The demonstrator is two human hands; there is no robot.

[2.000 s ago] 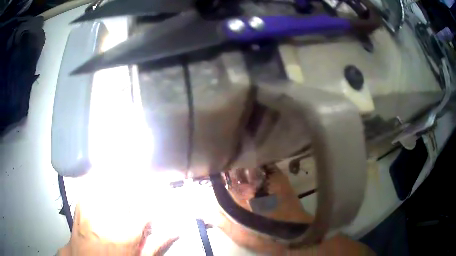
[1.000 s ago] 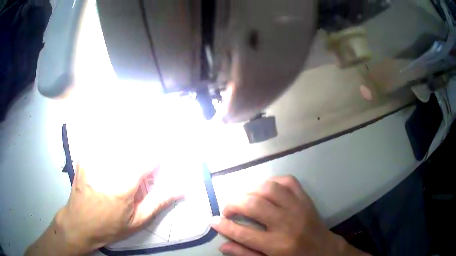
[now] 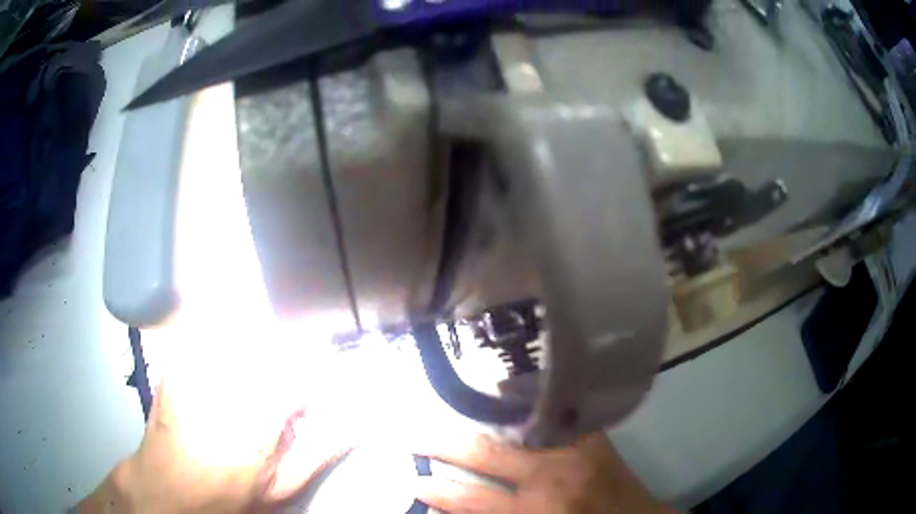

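The pale piece with a navy rim (image 3: 422, 465) lies on the machine table, mostly lost in white glare. My left hand (image 3: 206, 462) lies flat on its left part, thumb apart from the fingers, fingertips washed out. My right hand (image 3: 547, 477) lies at its right edge with fingers spread across the navy rim, partly under the guard loop. The cream-grey sewing machine head (image 3: 382, 201) stands in front. The curved guard loop (image 3: 613, 271) partly covers small metal parts (image 3: 512, 331). The needle point cannot be made out.
Large scissors (image 3: 271, 62) with dark blades and a purple handle lie on top of the machine head. A pale grey rounded bar (image 3: 146, 221) is beside the glare. Dark fabric (image 3: 45, 151) lies at the left. A flat black rectangle (image 3: 839, 331) is on the right.
The view has tilted up from a second ago, so the scissors and guard loop show again. My right hand has moved closer to the machine head, over the navy rim. My left hand stays on the piece.
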